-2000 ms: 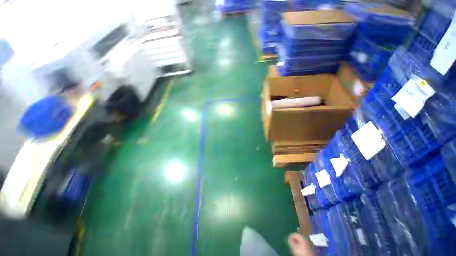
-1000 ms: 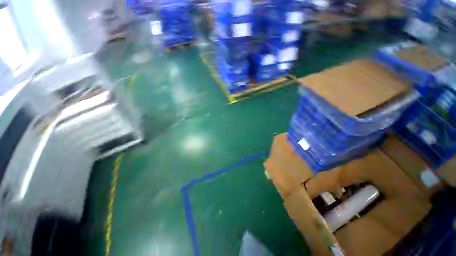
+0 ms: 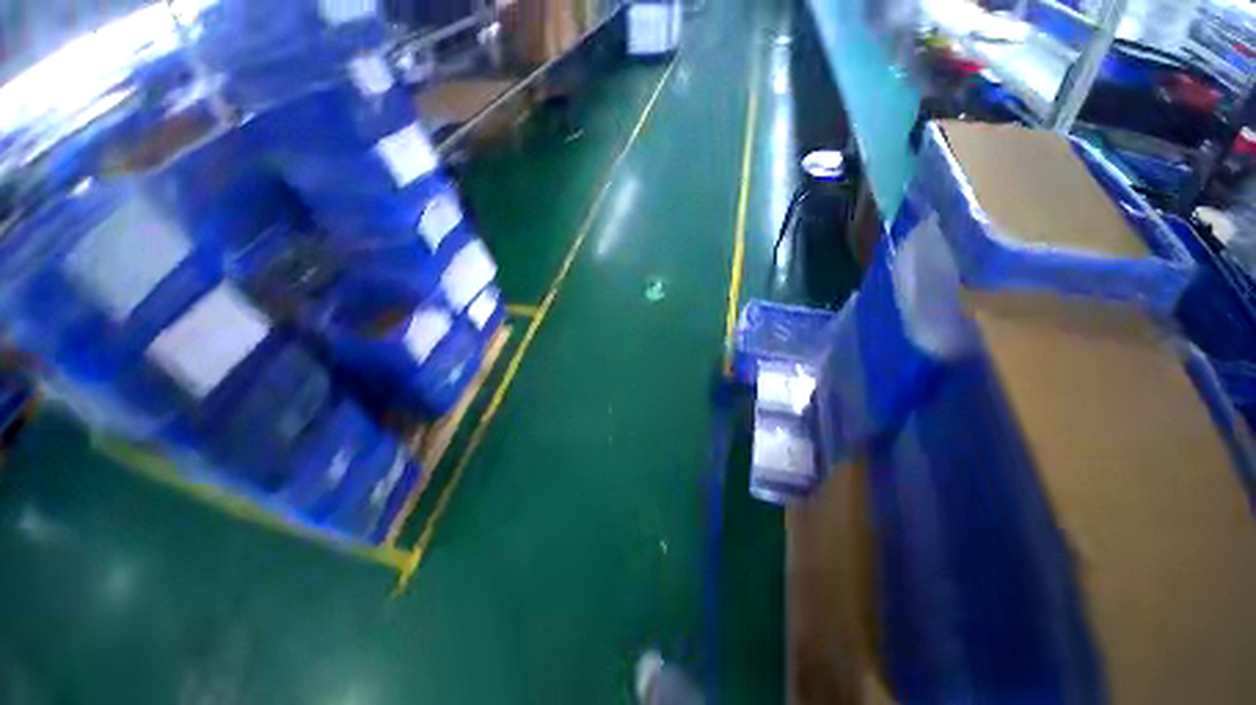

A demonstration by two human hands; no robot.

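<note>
Neither of my hands shows. A small pale, blurred shape (image 3: 661,678) is cut off by the bottom edge; I cannot tell what it is. Nearest in front of me on the right are wrapped blue bins (image 3: 950,510) with brown cardboard (image 3: 1102,455) on top. A further stack behind them also has a cardboard top (image 3: 1040,186). A smaller blue basket (image 3: 785,331) with white labels stands at their left side, low down.
A green floor aisle (image 3: 606,413) with yellow lines runs ahead. On the left, stacked blue crates (image 3: 303,344) with white papers stand on a pallet (image 3: 448,441). A round-seated stool (image 3: 822,165) stands beside the aisle. Benches and shelving (image 3: 1088,69) are at the upper right.
The view has moved forward and turned. The open carton and white machines are gone from view; the labelled crate stack is now close on the left. The hand at the bottom two seconds ago is gone.
</note>
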